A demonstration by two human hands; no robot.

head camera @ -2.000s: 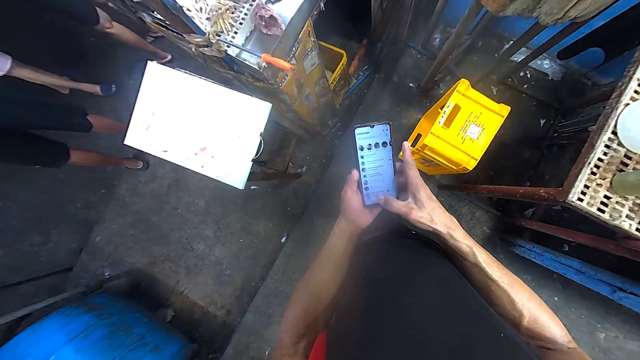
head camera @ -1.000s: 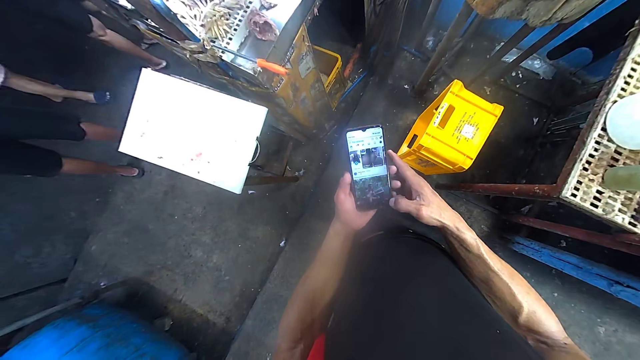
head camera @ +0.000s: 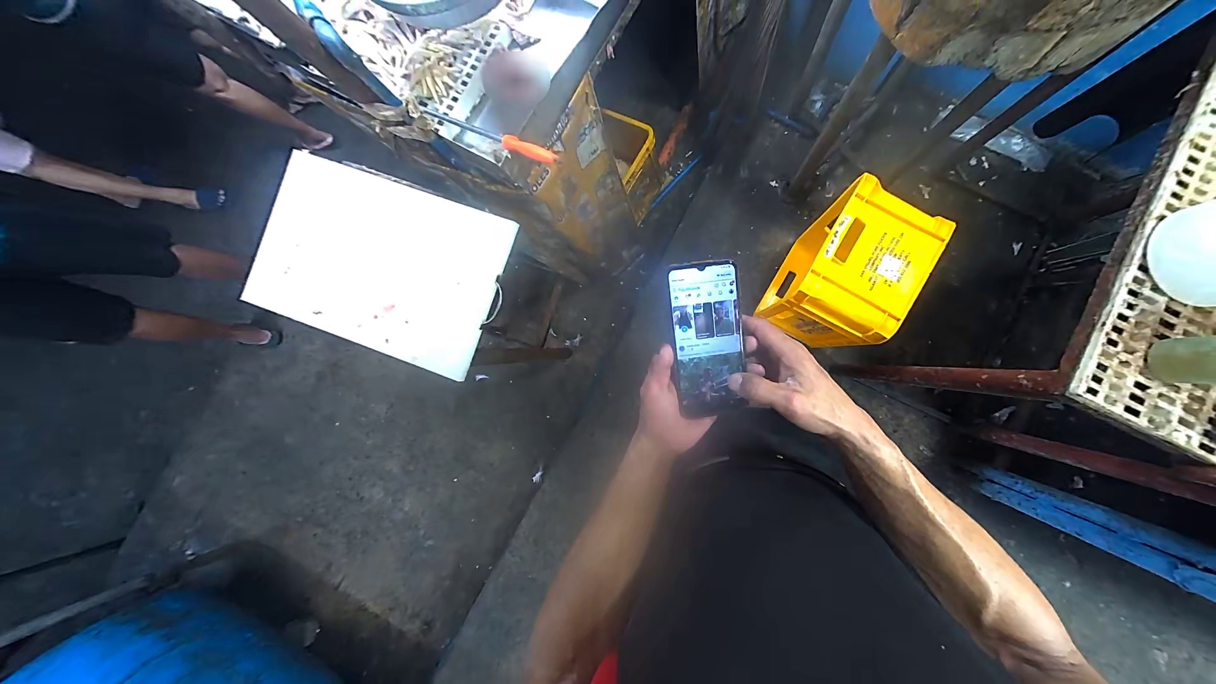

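Note:
A smartphone with a lit screen lies upright in my left hand, whose thumb runs along its left edge. My right hand is at the phone's lower right, its thumb over the lower part of the screen and its curled fingers beside the right edge. Pictures and small text show on the screen. Just beyond the right hand a yellow plastic crate rests tilted on its side. Whether the right fingers bear on the phone's edge is hard to tell.
A white board with reddish specks stands left. Behind it, a cluttered table bears pale pieces and an orange-handled tool. Several people's legs are at far left. A blue barrel is lower left; a perforated rack holds a white bowl at right.
The phone's screen has changed from a list to a page with pictures. My right thumb has come over the lower screen since the frame one second ago. My left hand still holds the phone.

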